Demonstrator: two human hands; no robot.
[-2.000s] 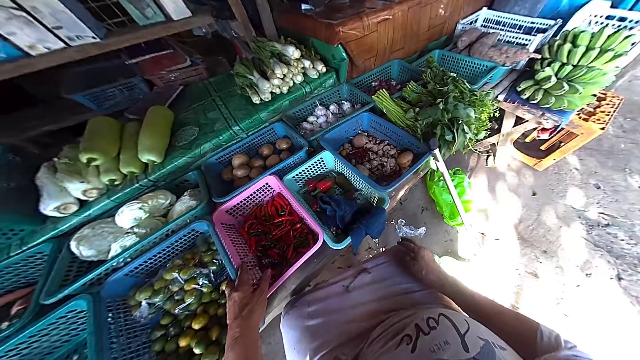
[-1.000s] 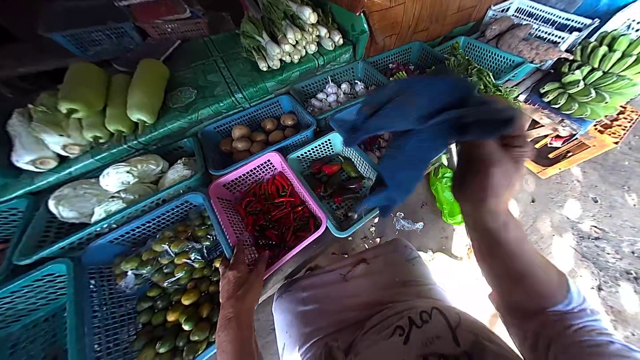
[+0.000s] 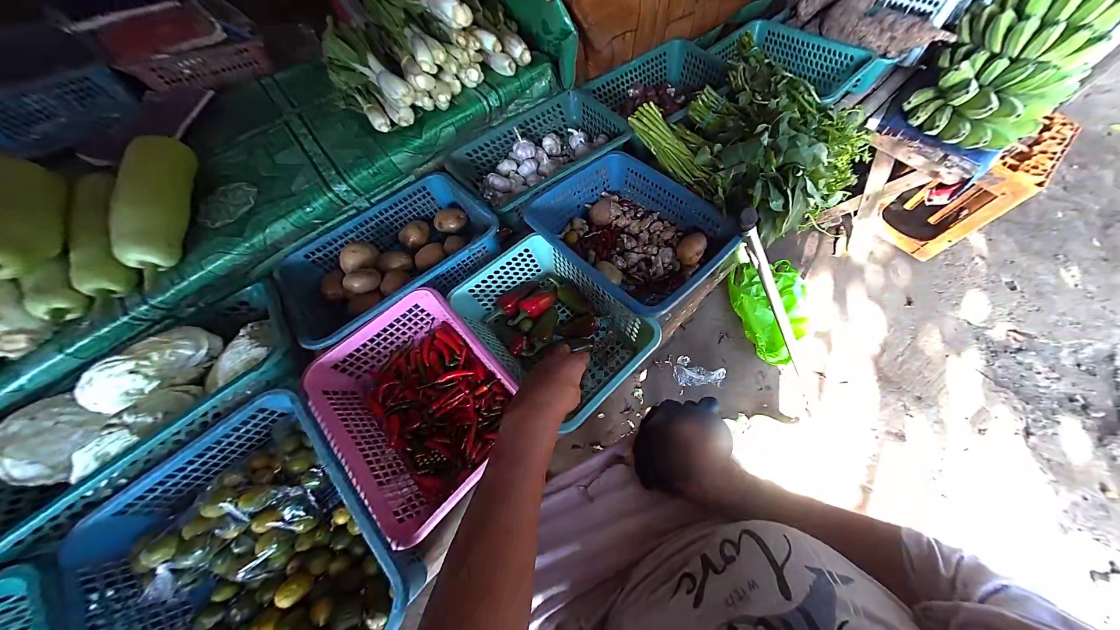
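My left hand (image 3: 553, 385) reaches into a teal plastic basket (image 3: 643, 346); its fingers touch the red and green peppers (image 3: 538, 306) there, and whether they grip one is hidden. My right hand (image 3: 691, 442) is closed around a bunched dark blue cloth (image 3: 656, 437) near my lap, right of that basket. Beside the teal basket stands a pink basket (image 3: 337, 372) of red chili peppers (image 3: 446, 389). Behind are a blue basket of potatoes (image 3: 360, 256) and another blue basket (image 3: 722, 254) holding garlic pieces and dried chilies.
Calamansi-like green fruit (image 3: 297, 591) fill a blue basket at lower left. Cabbages (image 3: 149, 367) and pale green gourds (image 3: 153, 201) lie at left. Garlic bulbs (image 3: 525, 166), leafy greens (image 3: 779, 140) and green bananas (image 3: 989, 79) are farther back. A pole (image 3: 774, 289) leans by a green plastic bag (image 3: 757, 306).
My right hand has lowered the blue cloth from above the baskets to near my lap. My left hand has moved from the pink basket's near edge into the teal basket.
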